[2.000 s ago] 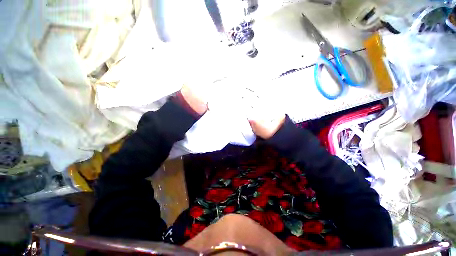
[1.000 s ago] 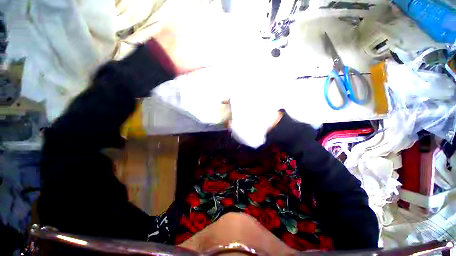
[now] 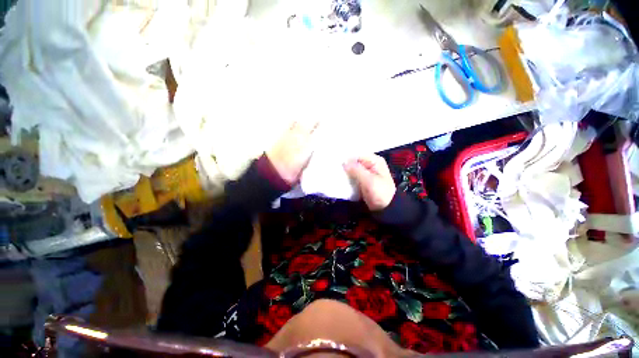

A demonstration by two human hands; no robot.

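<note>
A small white garment piece is held between both hands at the table's front edge, above the lap. My left hand grips its left side; the fingers are partly washed out by glare. My right hand pinches its right side between thumb and fingers. The white cloth around and beyond the hands is overexposed, so its edges cannot be told. The dark metal parts of the sewing machine show at the top edge.
Blue-handled scissors lie right of the machine parts. A yellow-edged tray with clear plastic is further right. A red basket with white strips stands beside the lap. A cream cloth heap and yellow tape are at left.
My left hand has come back from the upper left to beside my right hand. Both hands now hold the small piece close together. The view has shifted, showing more of the basket.
</note>
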